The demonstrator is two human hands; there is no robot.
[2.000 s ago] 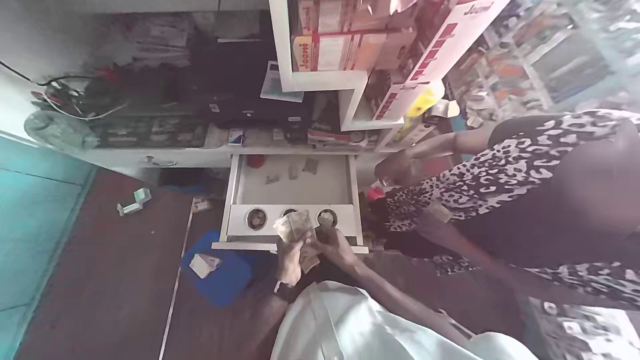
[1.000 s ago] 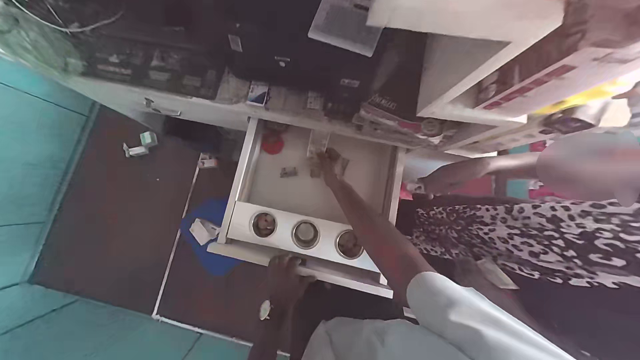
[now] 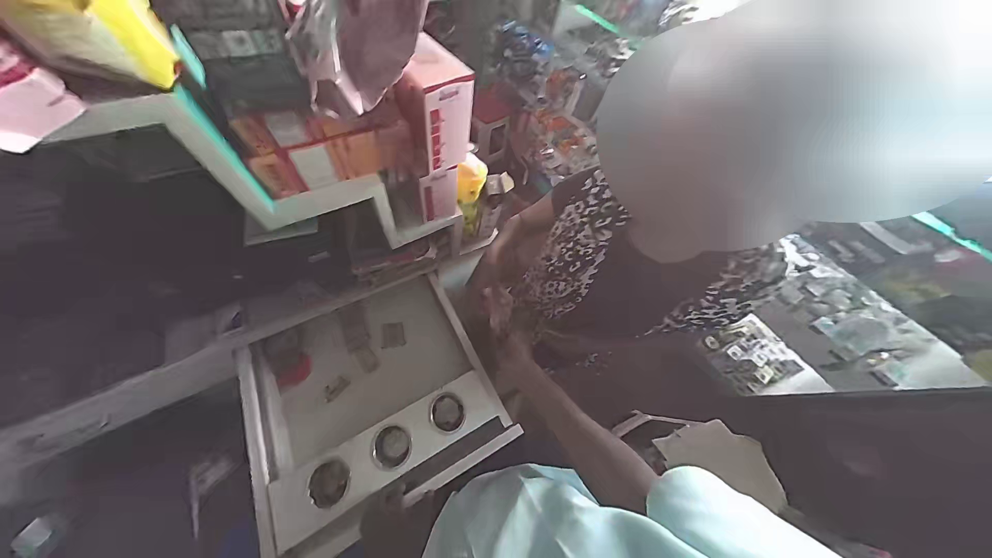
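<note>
An open white drawer (image 3: 380, 364) holds a few folded banknotes (image 3: 393, 335), a red round object (image 3: 294, 370) and, along its front strip, round cups, one of them a metal-rimmed cup (image 3: 391, 446) with coins or similar small things. My left hand (image 3: 395, 511) is at the drawer's front edge, dark and blurred; its fingers are hard to make out. My right hand (image 3: 508, 345) reaches past the drawer's right side to the hands of a person in a leopard-print top (image 3: 573, 248). Whether it holds anything there is unclear.
Shelves with stacked boxes (image 3: 449, 116) and a yellow packet (image 3: 471, 178) rise behind the drawer. A glass display counter (image 3: 868, 325) with small goods stands at the right. Cardboard (image 3: 721, 461) lies low at the right, near my sleeve.
My right hand has left the drawer's inside and moved right, to the other person's hands. My left hand remains near the drawer's front. The view has swung to the right.
</note>
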